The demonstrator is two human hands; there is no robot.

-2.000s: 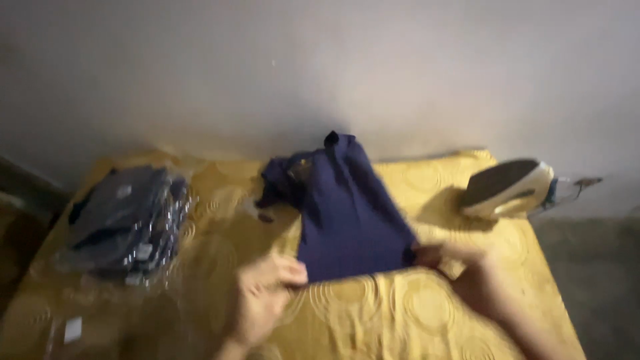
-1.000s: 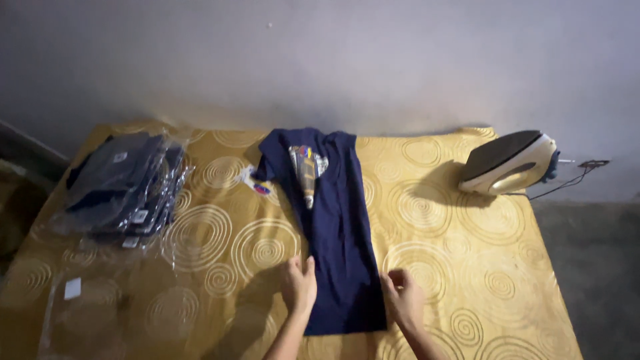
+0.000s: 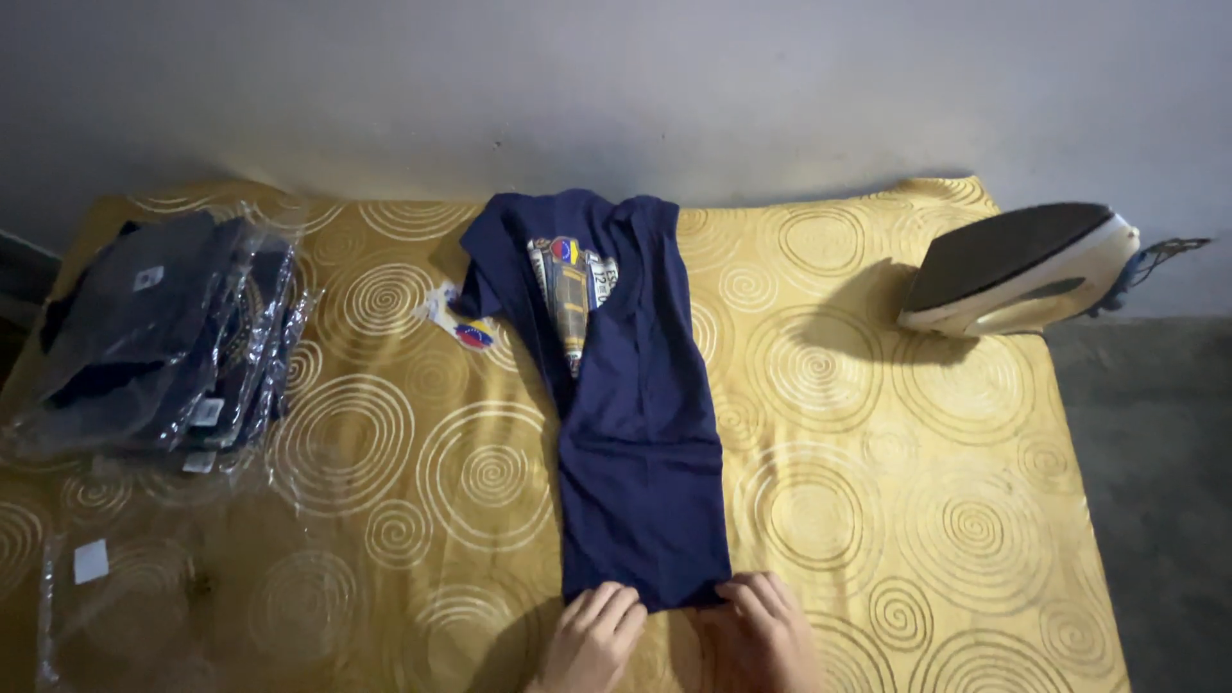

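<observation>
A navy blue T-shirt, folded lengthwise into a narrow strip, lies on a gold tablecloth with spiral patterns. Part of a printed design shows near its top, and one sleeve sticks out at the upper left. My left hand grips the lower left corner of the shirt, fingers curled over the hem. At the lower right corner, my right hand pinches the same hem. Beside the sleeve lies a small printed piece with a blue and red emblem.
Dark garments in clear plastic bags are stacked at the left. Nearer, a clear plastic bag with a white label lies flat. A clothes iron rests at the back right, its soleplate facing up and left. Behind the table stands a grey wall.
The shirt was held by its lower edge two seconds ago and then lay flat in a strip. My hands have since moved from its sides to its bottom corners and now hold the hem.
</observation>
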